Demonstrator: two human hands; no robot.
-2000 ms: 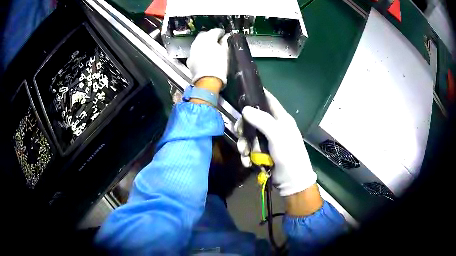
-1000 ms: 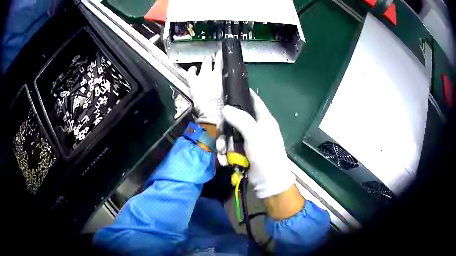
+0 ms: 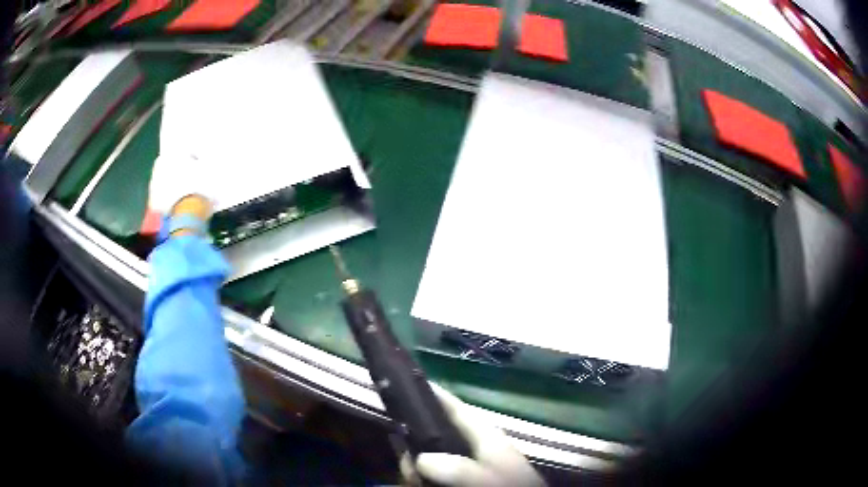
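The white metal chassis [image 3: 252,114] lies turned at an angle on the green carrier, its open end facing me with the circuit board [image 3: 271,214] inside. My left hand [image 3: 179,185], in a white glove, lies on the chassis's left side near its front corner; its fingers are blurred against the white metal. My right hand [image 3: 476,452], gloved and partly cut off by the bottom edge, is closed around the black electric screwdriver [image 3: 395,371]. Its bit points up in front of the opening, apart from the chassis.
A second white chassis [image 3: 557,219] with two black fans at its near end lies to the right. Another box [image 3: 71,109] is at far left. Red pads [image 3: 463,26] lie beyond. A metal rail [image 3: 314,357] runs along the near side; the parts tray [image 3: 95,352] is lower left.
The view has swung right. My left hand has moved onto the chassis's left side and the chassis is now at an angle. The screwdriver has come out of its opening, still in my right hand.
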